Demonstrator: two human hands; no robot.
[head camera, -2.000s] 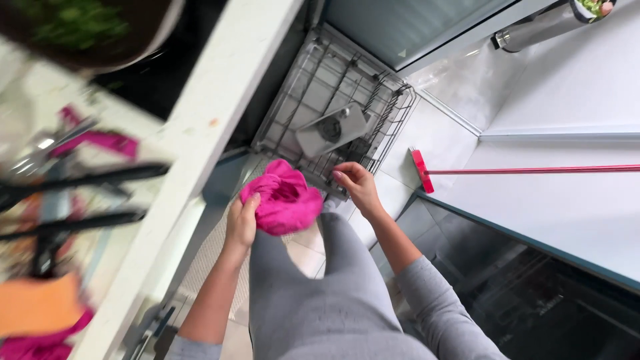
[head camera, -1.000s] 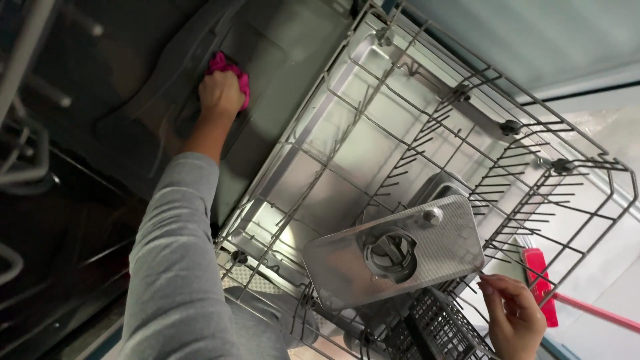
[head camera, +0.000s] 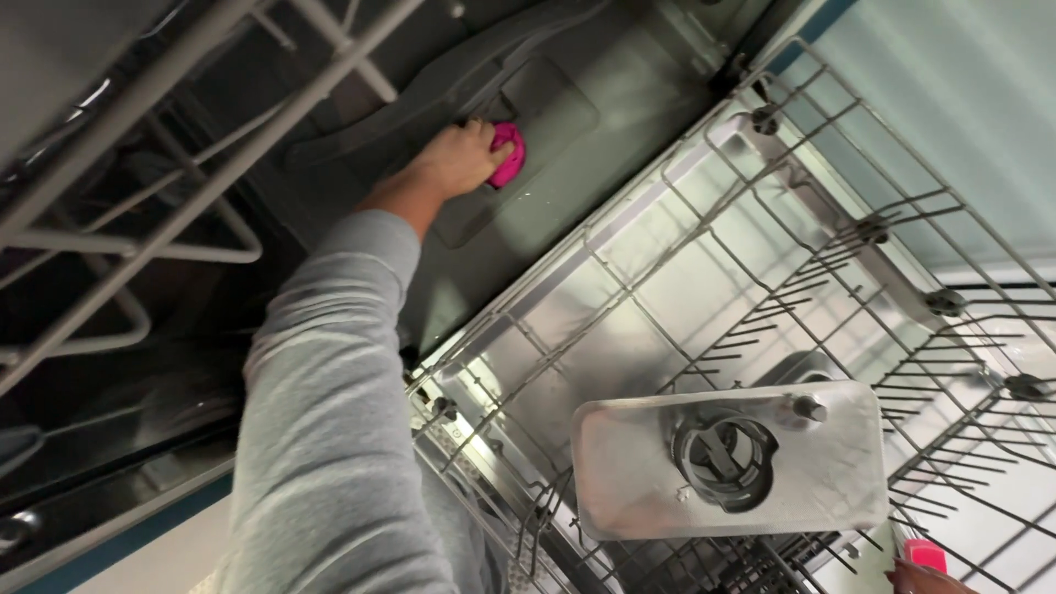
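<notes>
My left hand (head camera: pixel 462 161) is closed on a bunched pink cloth (head camera: pixel 508 155) and presses it against the grey floor of the dishwasher tub (head camera: pixel 553 177). My right hand (head camera: pixel 928 580) shows only in part at the bottom right corner, beside the lower rack; whether it grips anything is hidden. Between the hands, a metal filter plate (head camera: pixel 627 470) with a round grey plastic filter part (head camera: pixel 726 458) lies tilted on the pulled-out lower wire rack (head camera: pixel 631 290).
The upper rack's wires (head camera: pixel 173 190) cross the upper left, near my left forearm. Below the lower rack is the open dishwasher door (head camera: pixel 569 330). A dark cutlery basket (head camera: pixel 767 561) sits under the filter plate. A red broom head (head camera: pixel 924 554) shows at lower right.
My left hand has gone with the pink cloth from in front of my body into the dishwasher tub. The view has come much closer to the racks.
</notes>
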